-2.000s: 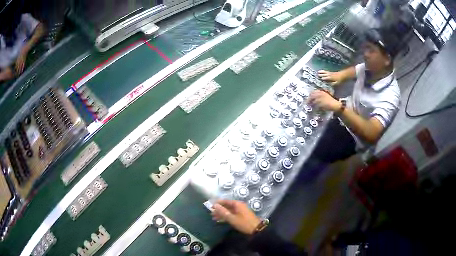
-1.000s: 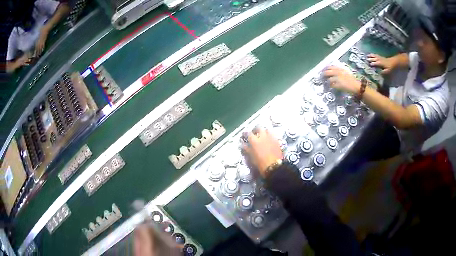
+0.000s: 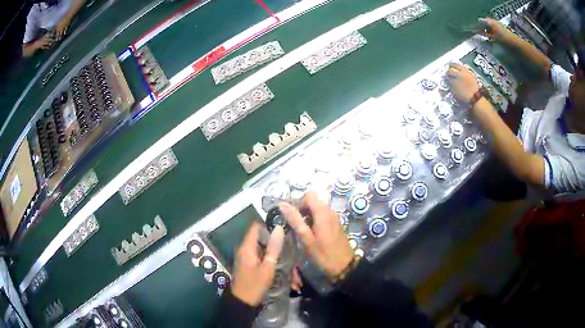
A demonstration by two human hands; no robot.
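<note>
My left hand [image 3: 256, 264] and my right hand [image 3: 321, 236] are close together at the near left end of the clear tray [image 3: 399, 225]. A small dark round part [image 3: 276, 218] is pinched between their fingertips; its details are blurred. The tray holds rows of silvery round inserts [image 3: 383, 186], some with blue-white centres, and glare hides its middle. A pale four-position housing [image 3: 208, 261] with black rings lies left of my left hand, its near end partly hidden by the hand. A blurred pale shape lies below and between my hands; I cannot tell what it is.
Scalloped brackets [image 3: 278, 143] and flat four-hole plates [image 3: 238, 112] lie on the green conveyor [image 3: 192, 168]. A brown tray of dark parts [image 3: 122, 75] is at far left. Dark-ringed housings [image 3: 114, 314] are at lower left. Another worker's hand [image 3: 463, 83] is over the tray's far end.
My right hand has moved from over the tray inserts down and left to meet my left hand. My left hand has moved right from the housing. The view has shifted.
</note>
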